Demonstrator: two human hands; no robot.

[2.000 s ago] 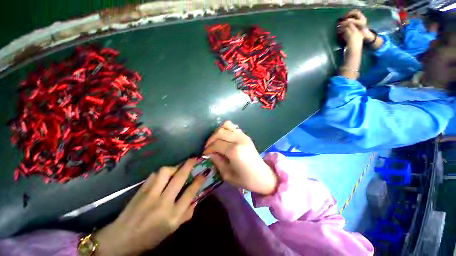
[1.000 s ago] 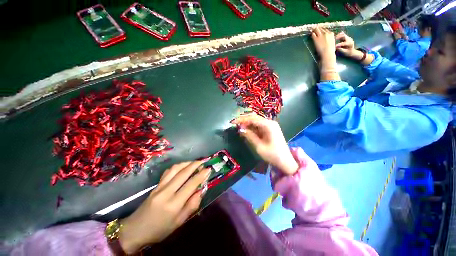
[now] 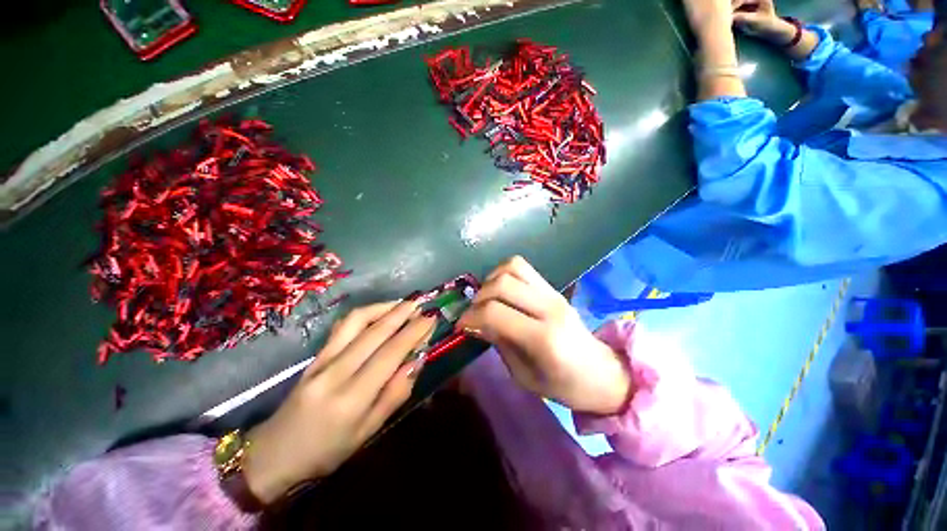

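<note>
A phone unit (image 3: 449,308) with a red rim and a green board lies tilted at the bench's near edge. My left hand (image 3: 348,389) lies over its left part and holds it, with a gold watch on the wrist. My right hand (image 3: 533,330) has its fingertips pinched at the unit's right end; whether a small part is between them is hidden. A large heap of red and black small parts (image 3: 208,244) lies to the left. A smaller heap (image 3: 535,114) lies further right on the bench.
A pale, peeling ridge (image 3: 223,78) runs along the bench's far side, with red-rimmed handsets (image 3: 151,26) beyond it. A coworker's blue sleeve (image 3: 789,187) and hands are at upper right. Blue floor with yellow-black tape shows at lower right.
My right hand has come back from beside the smaller heap to the phone unit. My left hand stays on the unit. The view has shifted, so fewer handsets show beyond the ridge.
</note>
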